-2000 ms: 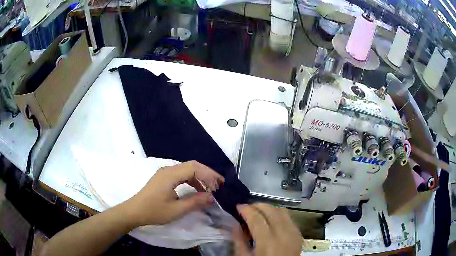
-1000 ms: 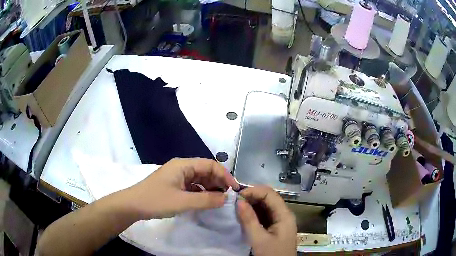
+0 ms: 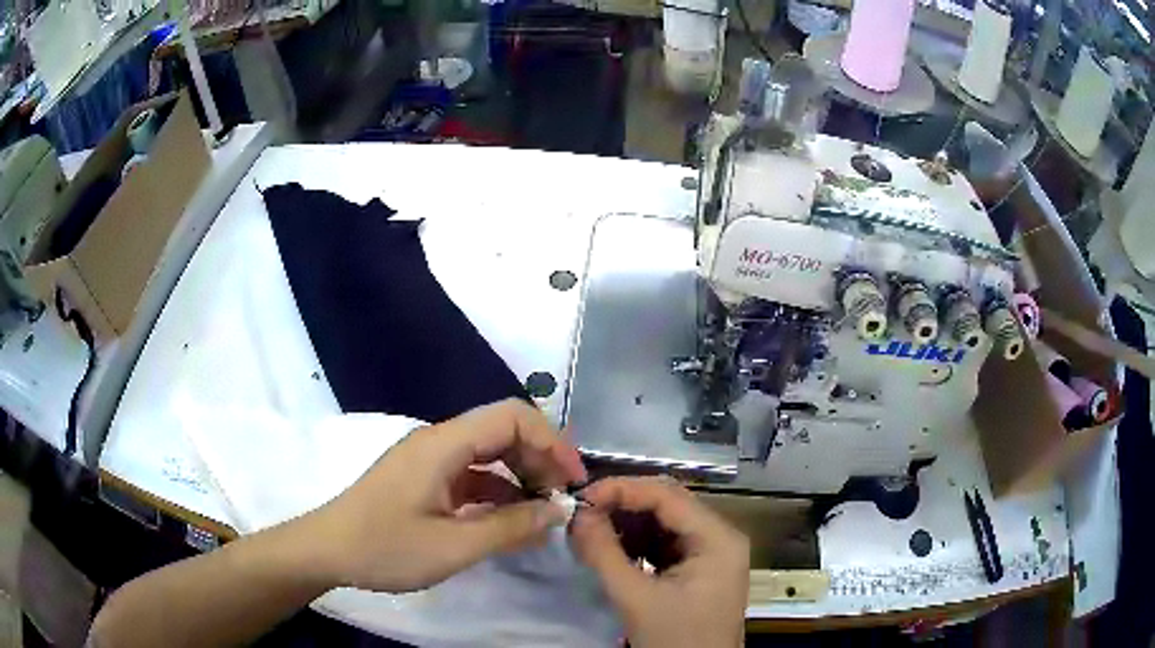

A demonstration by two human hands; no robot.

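A white cut panel (image 3: pixel 494 605) hangs over the table's front edge, and part of it lies on the table at the left. A dark cut panel (image 3: pixel 380 304) lies flat behind it and runs under my hands. My left hand (image 3: pixel 443 506) and my right hand (image 3: pixel 665 551) pinch the fabric edges together between thumbs and fingers, left of and in front of the overlock machine (image 3: pixel 836 317). A small white fold and a dark edge show between the fingertips. The presser foot (image 3: pixel 709 411) has no fabric at it.
The cloth plate (image 3: pixel 640 342) is right of the dark panel. Thread snips (image 3: pixel 982 535) lie at the front right. A small open carton (image 3: pixel 1032 437) with pink spools (image 3: pixel 1083 400) is right of the machine. Another carton (image 3: pixel 127 228) stands at the left. A pink thread cone (image 3: pixel 877 44) stands behind.
Both hands have come together at the fabric edges; the right hand was lower and apart. Since one second ago they have shifted slightly left in view, as have machine and table.
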